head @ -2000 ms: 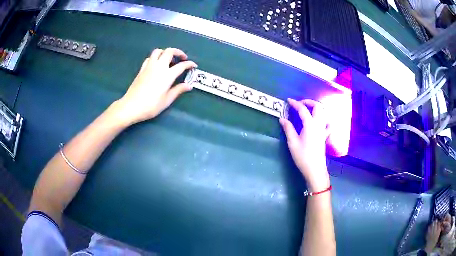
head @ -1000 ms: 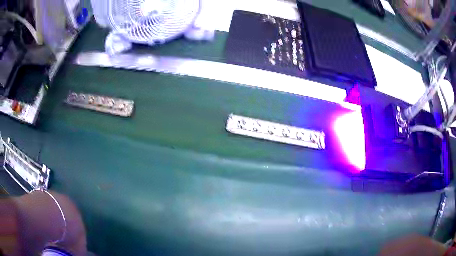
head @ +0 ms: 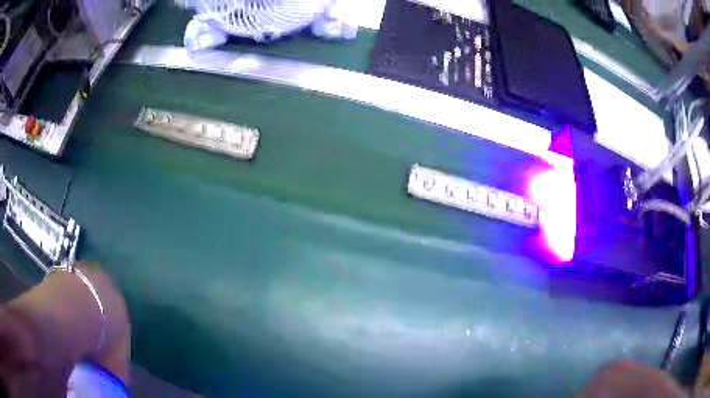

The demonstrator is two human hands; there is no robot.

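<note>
One six-seat strip housing (head: 472, 196) lies on the green belt, its right end beside the glowing opening of the UV lamp (head: 557, 204). A second strip housing (head: 198, 134) lies further left on the belt. My left arm, with a thin bracelet, shows blurred at the lower left edge; its hand cannot be made out. A blurred skin-toned part of my right arm or hand shows at the bottom right edge; its fingers are not visible.
A silver clamping fixture (head: 36, 223) stands at the left. A machine frame with a red button (head: 31, 124) is at the upper left. A white fan (head: 265, 17), a black parts tray (head: 433, 51) and a second black tray (head: 543, 65) stand behind the metal rail (head: 311, 75).
Both hands released the strip and withdrew to the lower edges. Over the last second, both strips shifted rightward in view, the right one nearer the lamp's glow. The camera view also shifted.
</note>
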